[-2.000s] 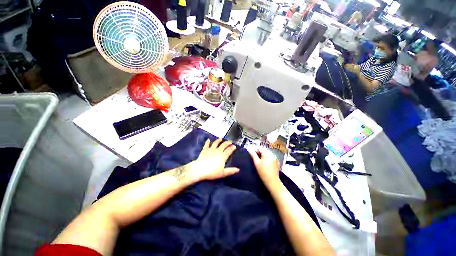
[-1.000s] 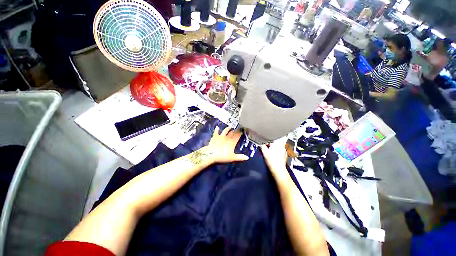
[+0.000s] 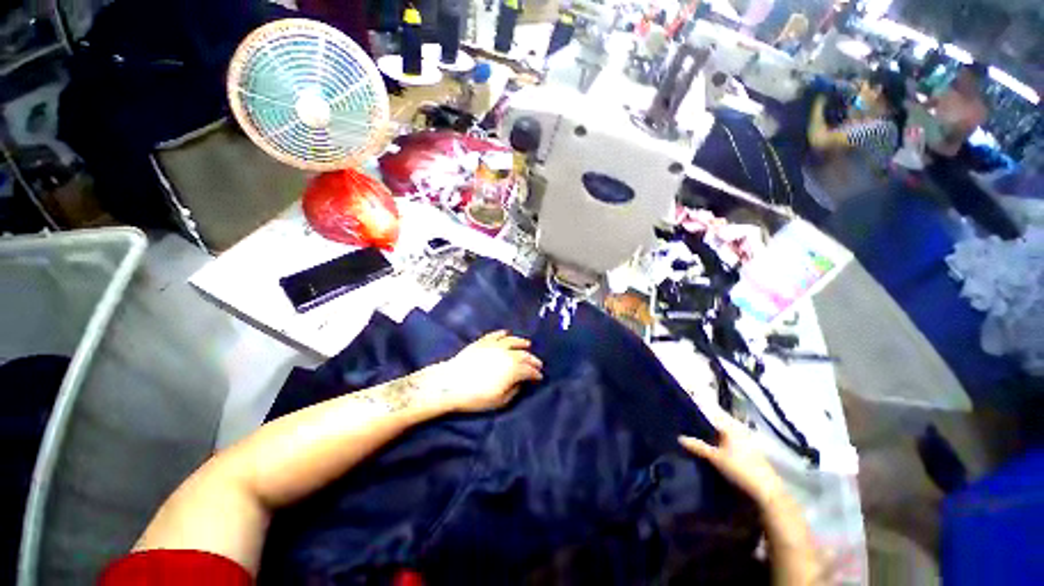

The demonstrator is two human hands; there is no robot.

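The dark navy garment piece (image 3: 561,424) covers the table front and hangs towards me, with its far edge under the head of the white-grey sewing machine (image 3: 607,189). The presser foot and needles (image 3: 561,303) show as small shiny parts over the cloth. My left hand (image 3: 495,370) lies on the cloth left of and nearer than the needles, fingers curled; I cannot tell if it pinches cloth. My right hand (image 3: 733,456) is at the cloth's right edge, slightly blurred, thumb and fingers at the edge; its grip is unclear.
A smartphone (image 3: 335,278), red plastic bag (image 3: 350,210) and desk fan (image 3: 310,95) are on the left. Tangled black strips (image 3: 733,361) and a lit screen (image 3: 790,271) are right of the machine. A whitish bin (image 3: 109,298) stands at left. A person sits at back right.
Both hands have come away from the needle area. My left hand is nearer to me on the cloth; my right hand has moved right and down to the cloth's edge. The view has shifted slightly.
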